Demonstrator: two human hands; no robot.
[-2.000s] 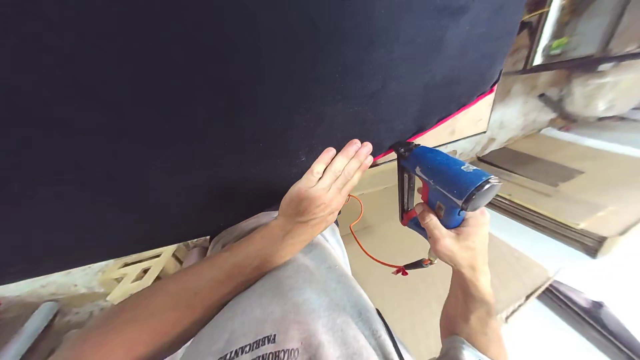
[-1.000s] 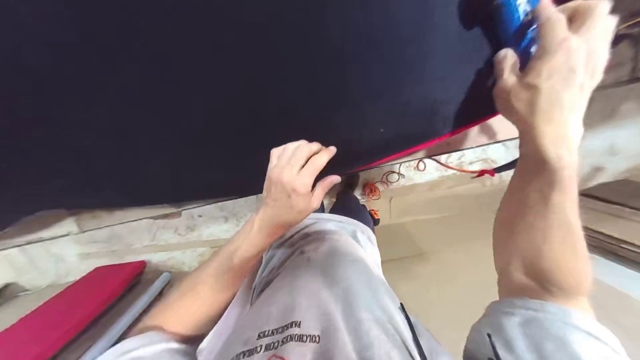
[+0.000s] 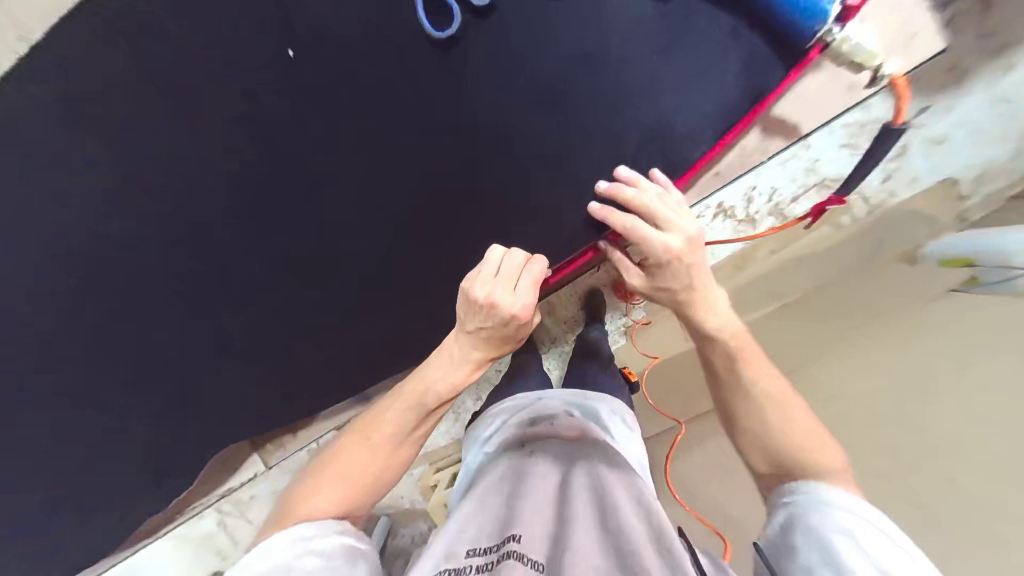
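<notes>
Dark fabric [image 3: 320,216] covers the large flat piece in front of me, with a red strip [image 3: 748,120] along its near right edge. My left hand [image 3: 500,300] is closed on the fabric edge at the lower end of the visible strip. Just right of it, my right hand [image 3: 652,236] rests over the edge, fingers spread on the fabric and thumb by the strip, holding no tool. The blue air-powered tool [image 3: 792,20] lies at the top right on the fabric, partly out of frame, its metal fitting [image 3: 856,48] joined to an orange hose [image 3: 900,96].
The orange coiled hose [image 3: 668,472] runs down to the floor beside my legs. A blue loop [image 3: 438,20] lies on the fabric at the top. Cardboard-coloured sheeting [image 3: 904,384] covers the floor at right, near a pale cylindrical object [image 3: 976,246].
My right hand has let go of the blue tool, which it held in both earlier frames, and has come to the fabric edge. My left hand, flat on the fabric at first, now grips the edge.
</notes>
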